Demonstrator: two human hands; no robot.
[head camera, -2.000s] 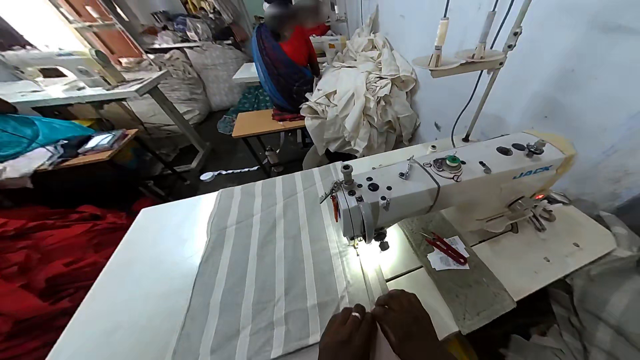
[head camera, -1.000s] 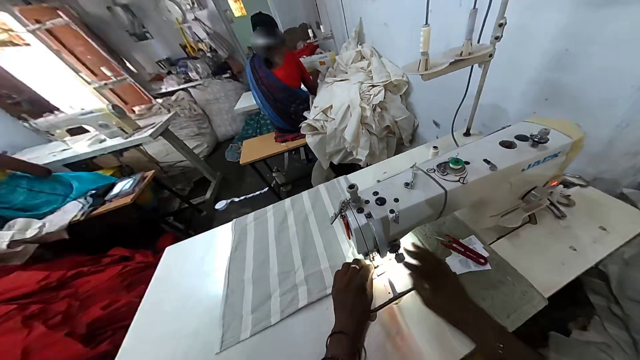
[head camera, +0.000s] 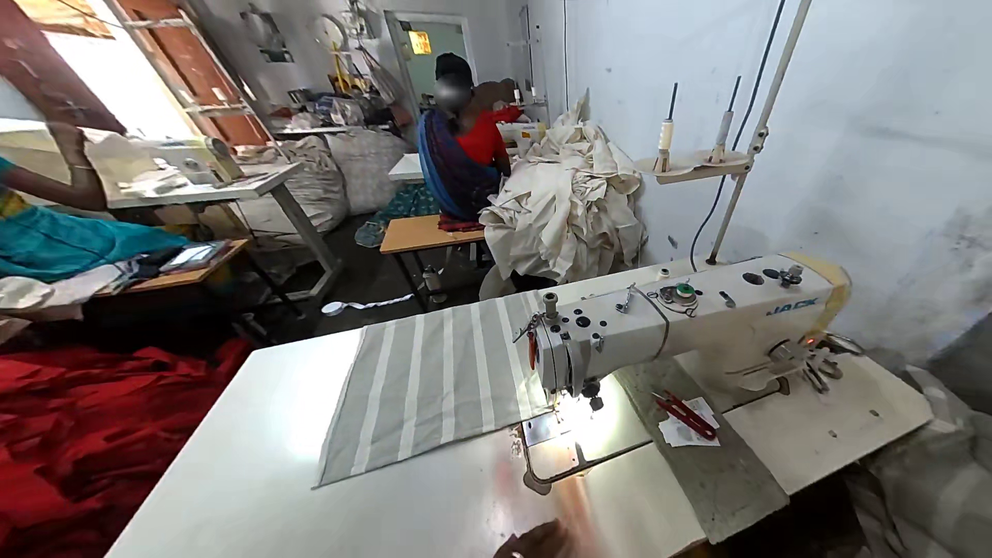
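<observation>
A grey fabric piece with white stripes (head camera: 434, 380) lies flat on the white sewing table (head camera: 256, 473), its right corner at the needle area of a Jack sewing machine (head camera: 620, 333). The machine's lamp lights the metal needle plate (head camera: 554, 457). Only part of one hand shows at the bottom edge, over the tabletop and apart from the fabric; a ring suggests it is my left hand (head camera: 536, 541). Its fingers are mostly cut off, so what it holds is hidden. My right hand is out of view. Red-handled thread snips (head camera: 687, 415) rest on white paper (head camera: 701, 432) right of the needle.
A thread stand (head camera: 694, 164) with spools rises behind the machine. Cream cloth (head camera: 570, 201) is heaped beyond the table, beside a seated person (head camera: 465, 147). Red fabric (head camera: 101, 434) lies at left. Another person's arm (head camera: 66, 174) is near a second sewing machine (head camera: 190, 159).
Both hands have left the needle area; one now shows at the bottom edge and the other is out of view. The striped fabric remains on the table. The view has shifted.
</observation>
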